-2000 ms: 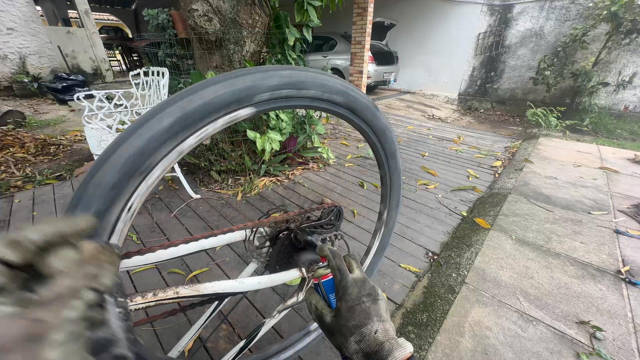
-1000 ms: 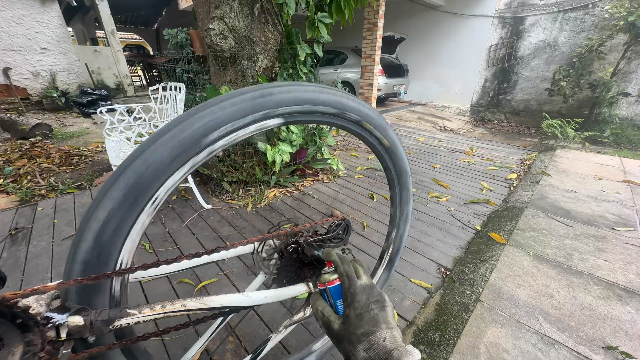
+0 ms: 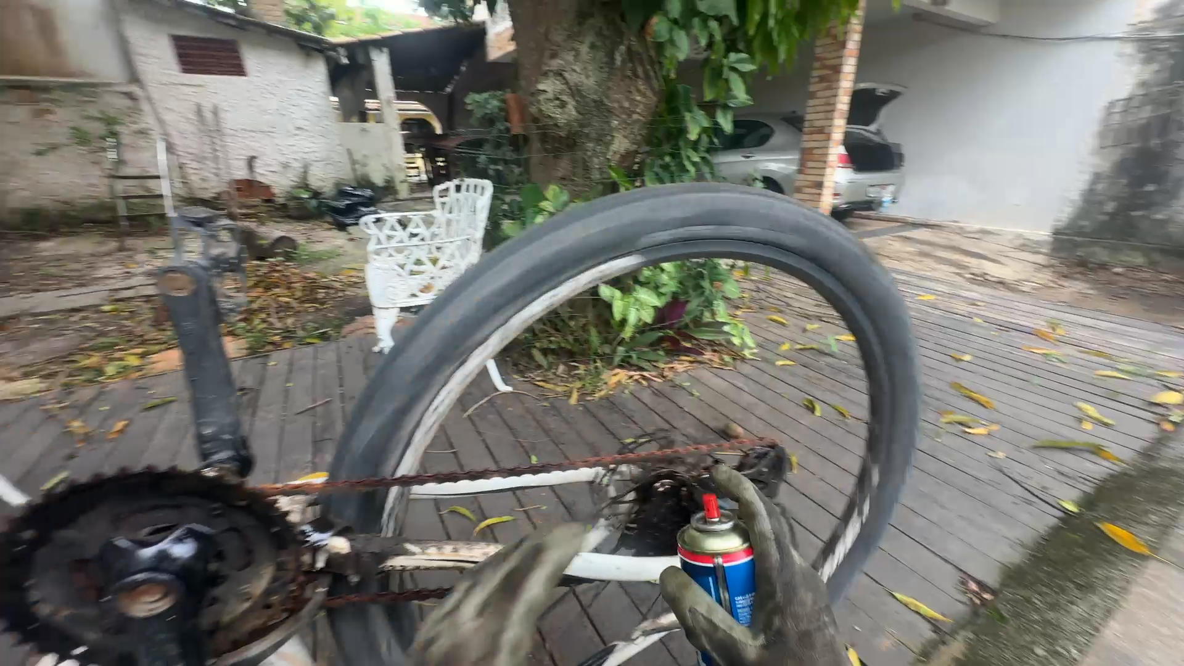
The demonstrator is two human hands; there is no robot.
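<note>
My right hand (image 3: 772,573), in a dirty work glove, holds a blue aerosol can (image 3: 717,564) with a red nozzle, close to the rear derailleur and sprockets (image 3: 680,504) of a bicycle. The blurred, gloved left hand (image 3: 504,592) hovers near the white chainstay and seems to hold nothing. The bicycle's rear wheel (image 3: 629,231) stands up in the middle, its tire smeared as if turning. A rusty chain (image 3: 518,469) runs from the toothed chainring (image 3: 148,555) at lower left back to the sprockets. A black crank arm (image 3: 208,370) points upward.
Wooden decking (image 3: 999,462) with fallen leaves lies around the wheel. Behind it are a white metal chair (image 3: 416,250), a tree trunk (image 3: 592,92) and a brick pillar (image 3: 832,102). A silver car (image 3: 786,153) is parked farther back. A mossy concrete edge (image 3: 1064,564) borders the deck at right.
The left hand, blurred at far left two seconds ago and out of sight one second ago, is now near the chainstay. The view has swung left, bringing in the whole crank arm.
</note>
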